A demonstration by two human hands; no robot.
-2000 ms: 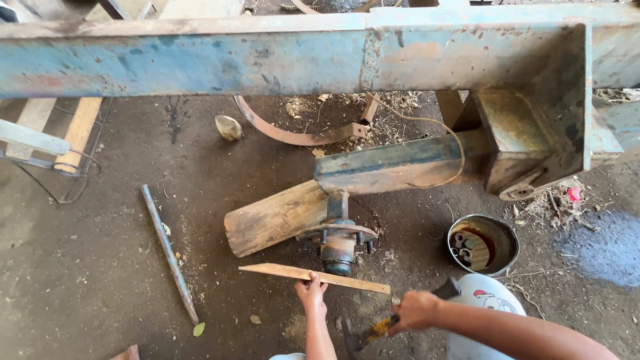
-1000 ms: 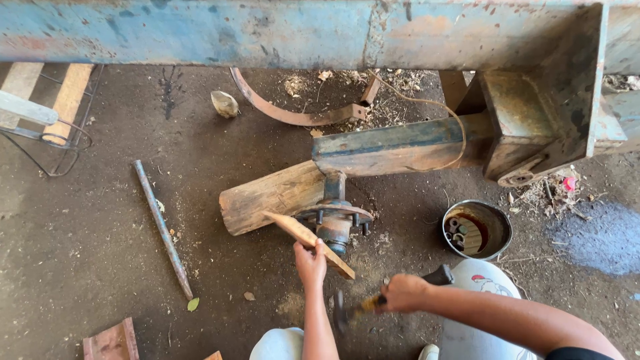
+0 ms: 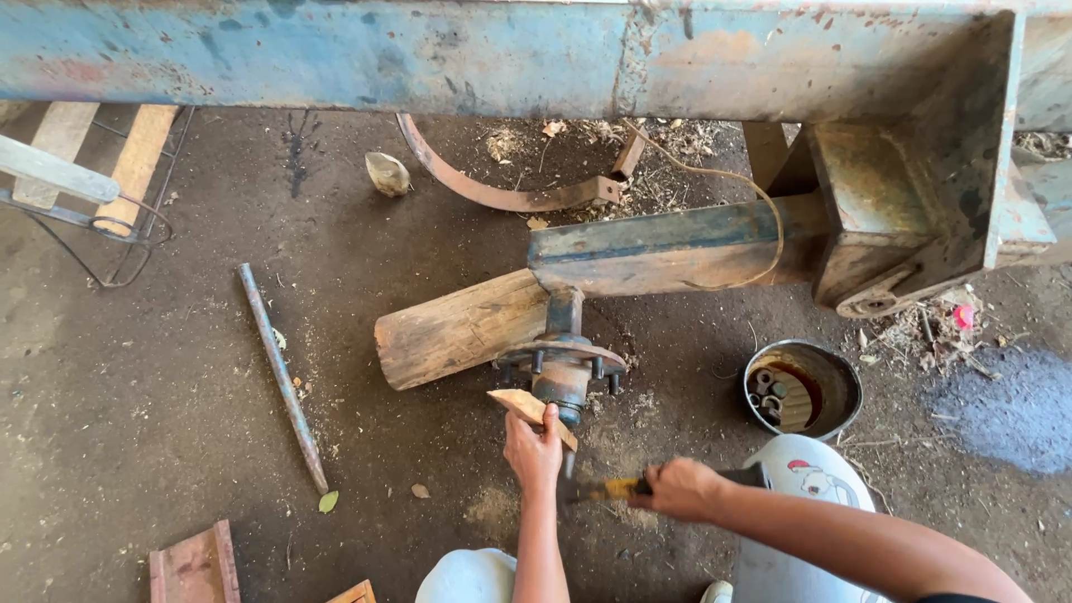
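Observation:
My left hand grips a short pointed piece of wood, holding it against the outer end of a wheel hub with studs on its flange. The hub sits on an axle stub joined to a blue, rusty steel beam arm. In my right hand is a hammer with a yellow and black handle; its blurred head is just below the lower end of the wood. Whether hammer and wood touch, I cannot tell. Behind the hub lies a thick wooden block, partly under the beam arm.
A long blue steel beam crosses the top. To the right stands a metal pot with nuts and dark liquid. A metal pipe, a curved iron band, a stone and a rusty channel piece lie on the dirt floor.
The wood, lying nearly level across the hub end two seconds ago, is now tilted steeply down to the right. My right hand has brought the hammer closer to it.

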